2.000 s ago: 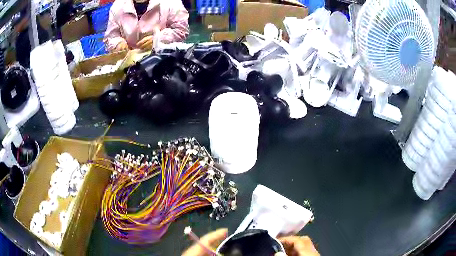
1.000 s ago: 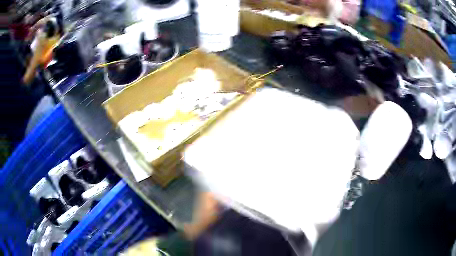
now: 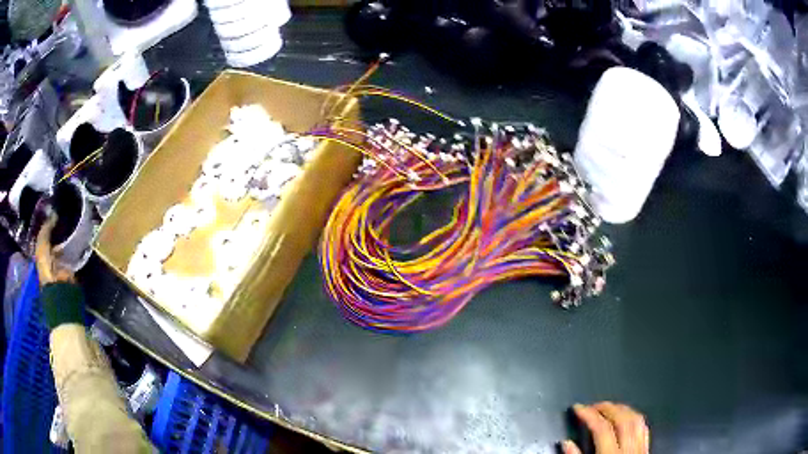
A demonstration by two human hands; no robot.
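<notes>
My left hand (image 3: 51, 253), with a dark cuff and beige sleeve, reaches to the far left. Its fingers are on the black round opening of a white subassembly (image 3: 75, 222), the nearest of a group there. Part of the grip is hard to see. My right hand (image 3: 611, 430) is at the bottom edge, right of centre, partly cut off. Its fingers are bent, with a dark gap between them and the thumb, and I see no part in it. The multicolour wire harness bundle (image 3: 399, 306) lies looped on the mat between my hands.
An open carton (image 3: 283, 266) of small white collars stands left of the harness. A stack of white round covers (image 3: 625, 142) is right of it. Black shells (image 3: 478, 35) and white brackets (image 3: 735, 115) are heaped behind. A blue crate (image 3: 190, 417) is below the table edge.
The view has swung left. The white bracket and black shell held in front of me have left the near mat. My left hand has moved to the subassemblies at far left; my right hand is apart from it.
</notes>
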